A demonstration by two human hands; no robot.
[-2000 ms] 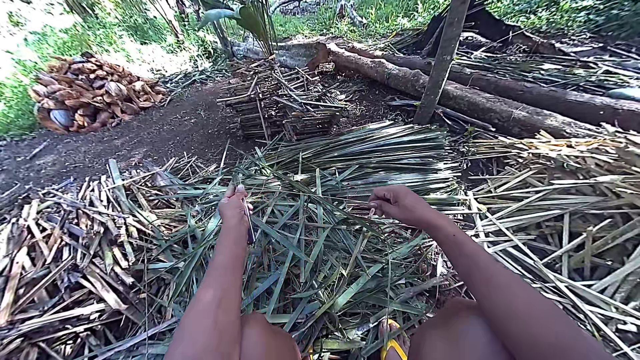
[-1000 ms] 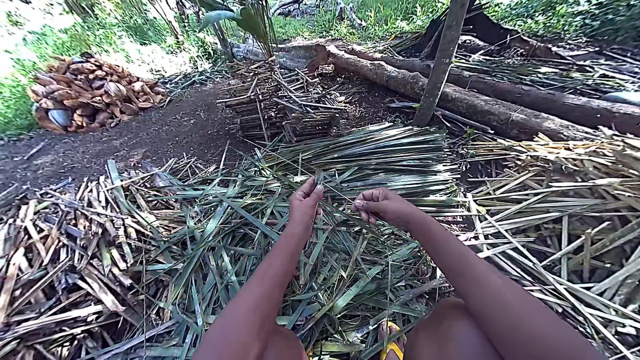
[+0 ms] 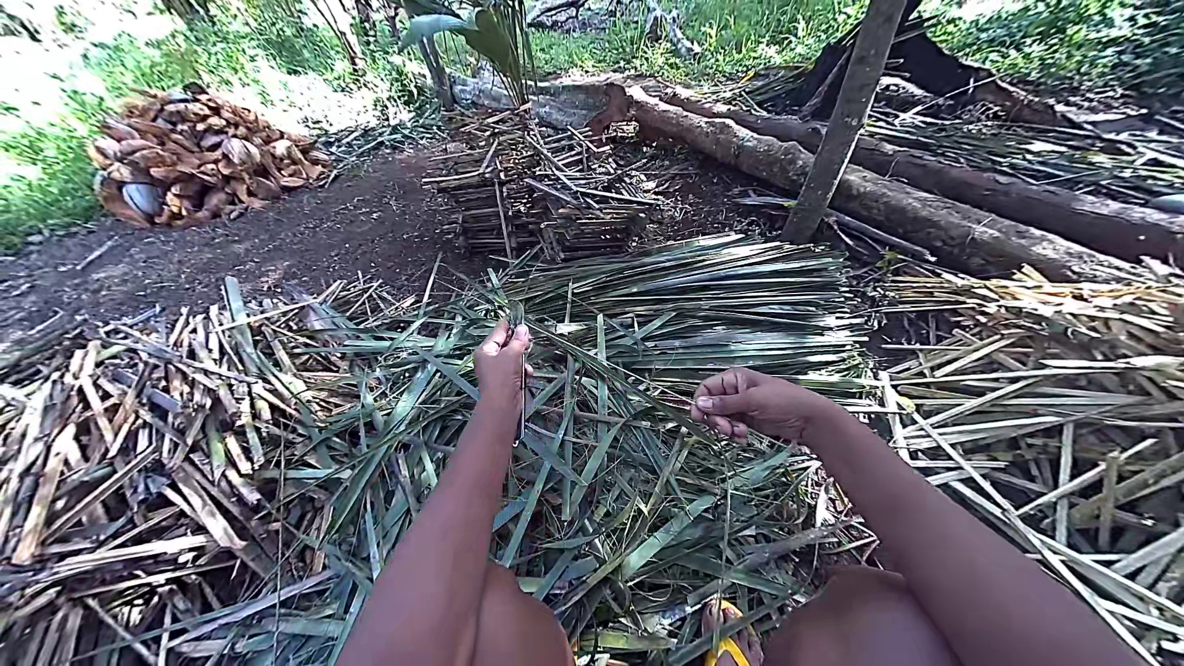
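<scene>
My left hand is closed, thumb up, around something thin and dark that sticks out below the fist; it may be a small knife, but its shape is unclear. A narrow green leaf strip runs from near this fist down toward my right hand. That hand has its fingers curled, thumb and forefinger pinching a thin strand. Under both hands lies a loose heap of cut green leaf strips. Just beyond, long green palm leaf strips lie side by side in a layer.
Dry strips are heaped at left, more pale strips at right. Stacked bundles of sticks stand beyond the leaves. A wooden post leans before fallen logs. Coconut husks are piled back left. A yellow sandal shows below.
One second ago my hands were close together over the leaves. Now they are apart, my left hand farther left and my right hand somewhat farther right and lower.
</scene>
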